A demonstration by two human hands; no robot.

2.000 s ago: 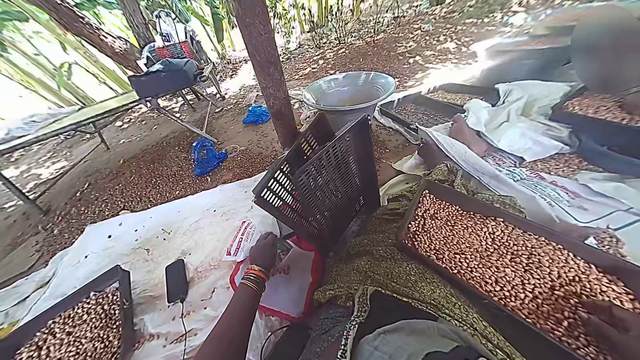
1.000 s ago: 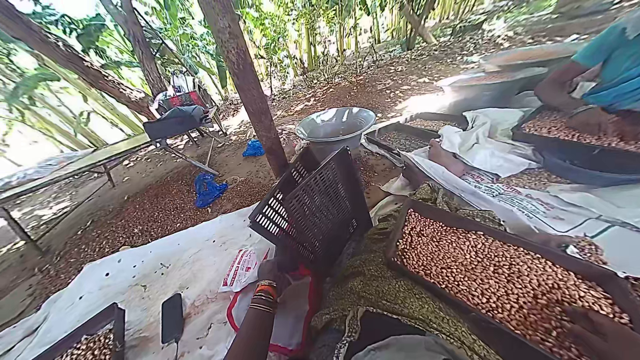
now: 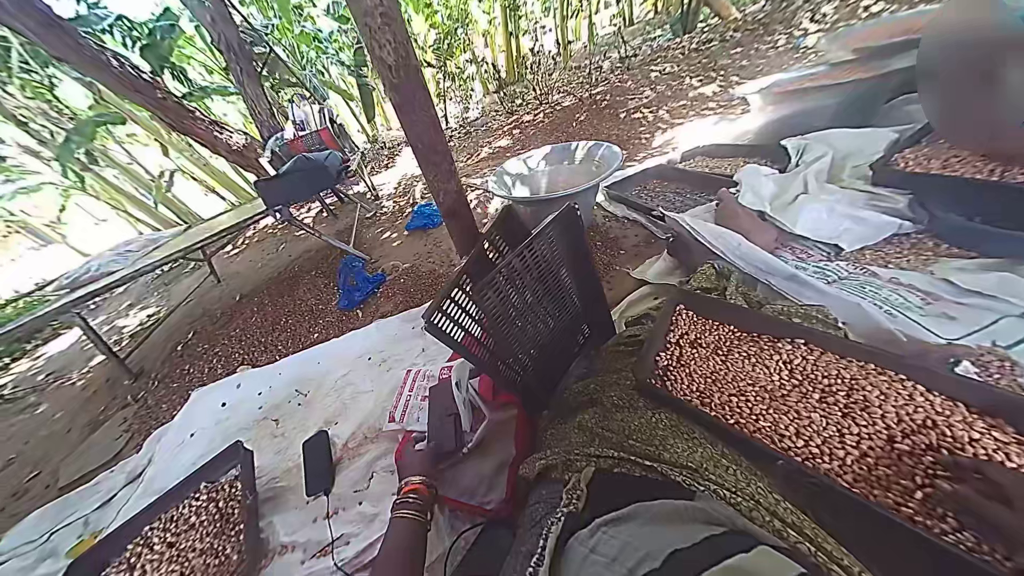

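My left hand (image 3: pixel 418 460), with bangles at its wrist, holds a dark, flat, box-like object (image 3: pixel 443 416) above a red-edged cloth bag (image 3: pixel 480 476). A white packet with red print (image 3: pixel 412 398) lies beside it. Two black slatted plastic crates (image 3: pixel 524 308) lean just beyond the hand. My right hand (image 3: pixel 980 500) rests on brown nuts or seeds (image 3: pixel 800 400) in a dark tray (image 3: pixel 848 356) at the right; its fingertips are blurred. A black phone-like device (image 3: pixel 318 464) with a cable lies left of my left hand.
Another dark tray (image 3: pixel 250 500) of nuts stands at lower left on a white sheet (image 3: pixel 264 392). Ahead are a wooden post (image 3: pixel 420 120), a metal basin (image 3: pixel 556 172) and blue plastic bags (image 3: pixel 358 282). A person with a blurred head (image 3: pixel 972 76) and more trays are at the right.
The dark object now shows clearly in my left hand, where the earlier frames show the hand near the crates' lower edge. My right hand stays at the tray of nuts.
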